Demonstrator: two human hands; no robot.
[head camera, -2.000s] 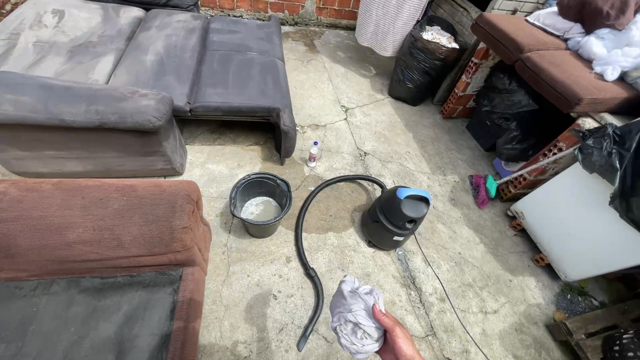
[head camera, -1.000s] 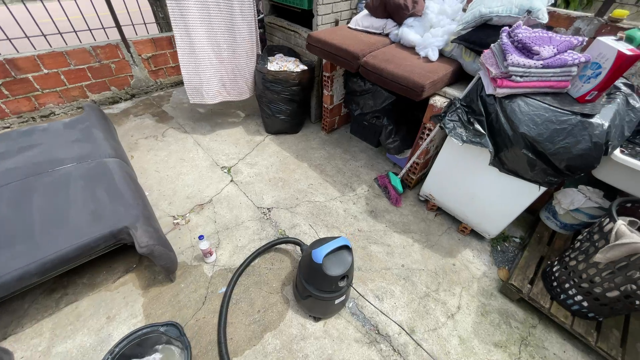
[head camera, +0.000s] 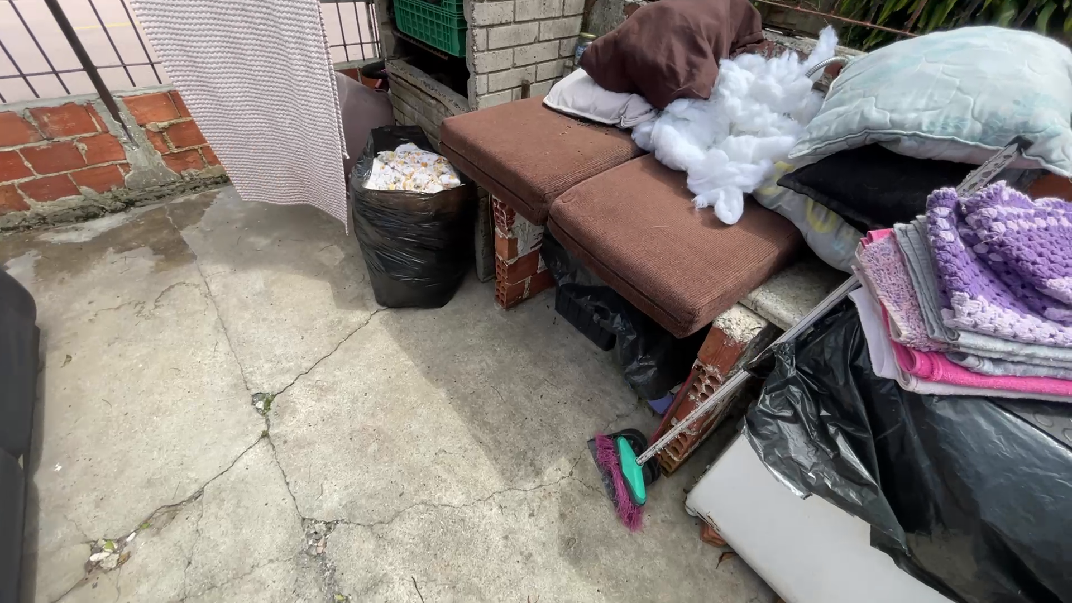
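Neither my left hand nor my right hand shows in the head view now. Two brown corduroy cushions (head camera: 670, 239) lie side by side on a brick-and-concrete bench, with loose white stuffing (head camera: 737, 126), a brown cloth bundle (head camera: 674, 50) and a pale blue pillow (head camera: 946, 96) on or behind them. Against the bench leans a broom with a green head (head camera: 631, 471) and magenta bristles, its head on the floor. Folded towels and a purple crocheted piece (head camera: 1005, 251) are stacked on black plastic sheeting (head camera: 946, 452) at the right.
A black garbage bag (head camera: 414, 243) filled with patterned cloth stands left of the bench. A striped cloth (head camera: 251, 100) hangs before a low brick wall (head camera: 63, 151). Cracked concrete floor (head camera: 402, 419) spreads across the middle. A dark sofa edge (head camera: 15, 377) shows at far left. Below the sheeting is a white panel (head camera: 796, 519).
The view has swung right and closer to the bench. My right hand, holding a pale cloth two seconds ago, has left view, as have the black vacuum cleaner, bucket and bottle.
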